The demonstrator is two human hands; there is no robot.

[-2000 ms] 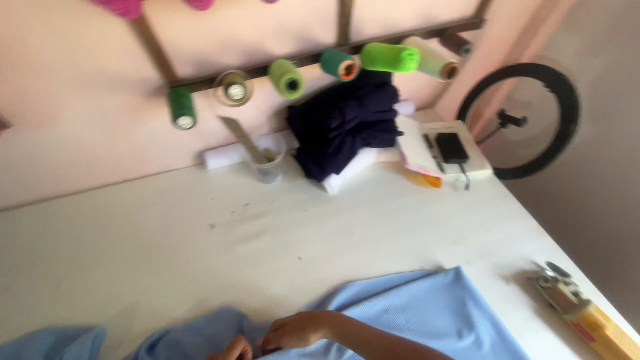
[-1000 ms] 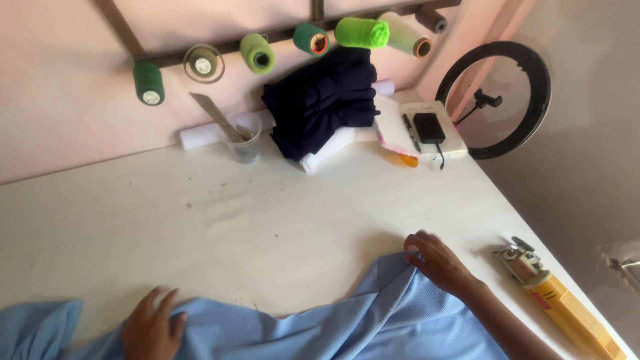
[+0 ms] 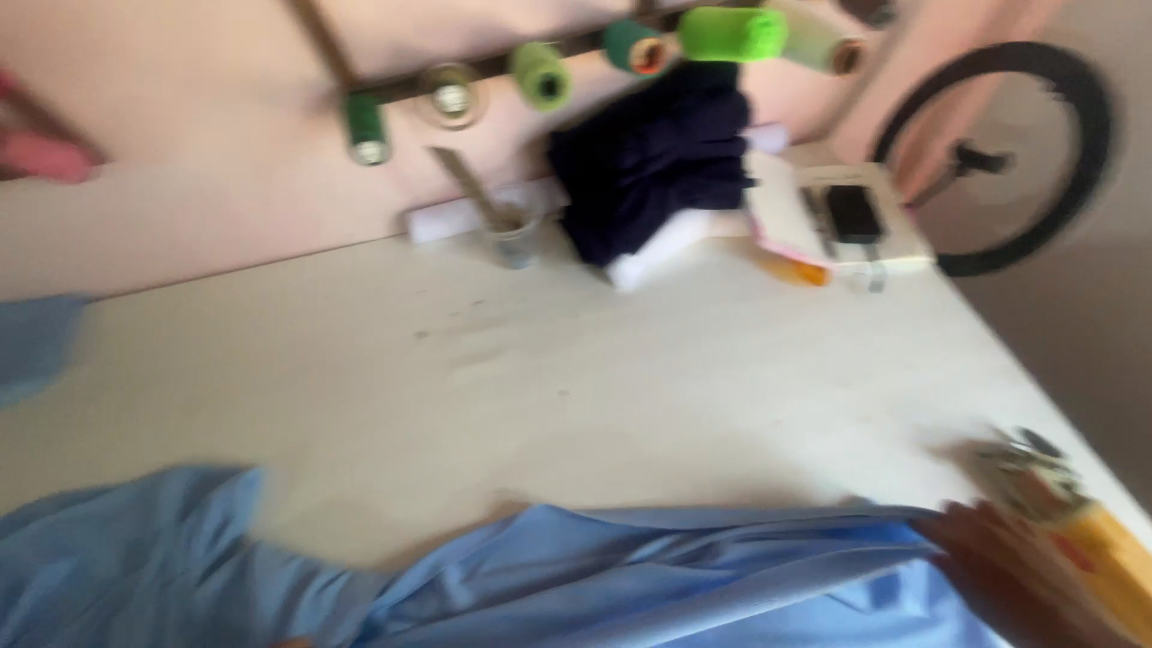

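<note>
Light blue fabric [image 3: 576, 576] lies in loose folds along the near side of the white table. At the lower right, my right hand [image 3: 976, 544] grips the fabric's right edge and is blurred by motion. Just a bit of my left hand [image 3: 292, 643] shows at the bottom edge, by the fabric; its fingers are out of sight. Close beside my right hand is a yellow handheld tool with a metal head [image 3: 1102, 558], probably an electric fabric cutter. Another piece of blue fabric [image 3: 36, 342] appears at the far left.
Against the wall are dark navy cloth [image 3: 657, 162], a white roll [image 3: 445, 220] and a plastic cup [image 3: 515, 243] holding a flat strip. Thread cones [image 3: 540, 76] hang above. A notebook [image 3: 904, 234] with a black device [image 3: 853, 214] lies near a black ring [image 3: 1093, 162].
My right hand has moved right, toward the yellow tool, stretching the fabric's edge with it. My left hand has dropped mostly out of view at the bottom.
</note>
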